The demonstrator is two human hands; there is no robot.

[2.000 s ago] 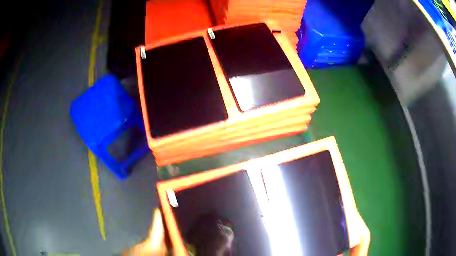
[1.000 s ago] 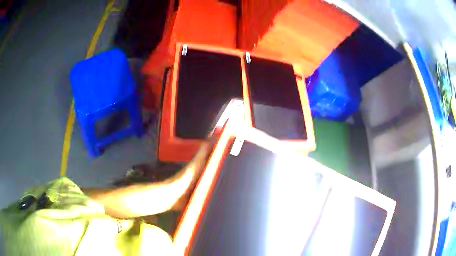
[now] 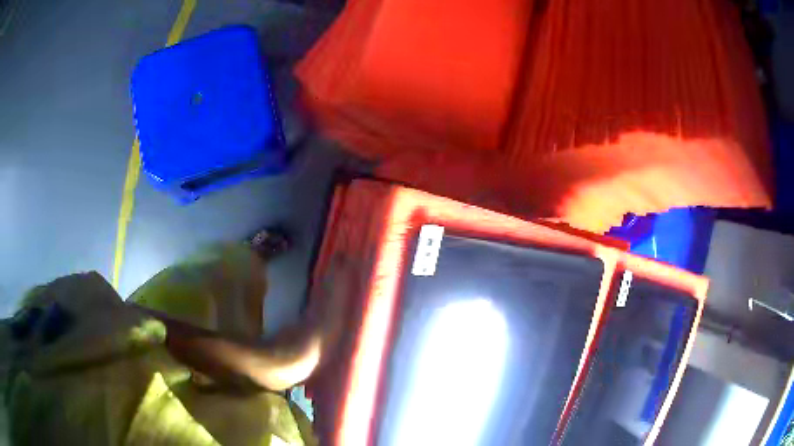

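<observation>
An orange foam tray point(image 3: 367, 383) holds two glossy black panels side by side, the left panel point(image 3: 531, 305) and the right panel point(image 3: 622, 357). Each has a white label near its top left corner. A bright glare lies on the left panel. The tray appears to sit on a stack whose layered side shows at the left; its near end is cut off by the lower edge. My left hand point(image 3: 296, 368) is blurred and dark at the stack's left side, its fingers not distinct. My right hand is out of the picture.
Tall orange foam stacks point(image 3: 635, 78) stand behind the tray. A blue plastic stool point(image 3: 205, 104) stands on the grey floor at left, beside a yellow line. A blue object point(image 3: 688, 235) shows behind the tray at right. My yellow-green sleeve point(image 3: 78, 348) is at lower left.
The tray with panels that was held tilted in front now lies over the stack, covering the earlier top tray. My left arm has drawn back to the stack's left side. The view has shifted.
</observation>
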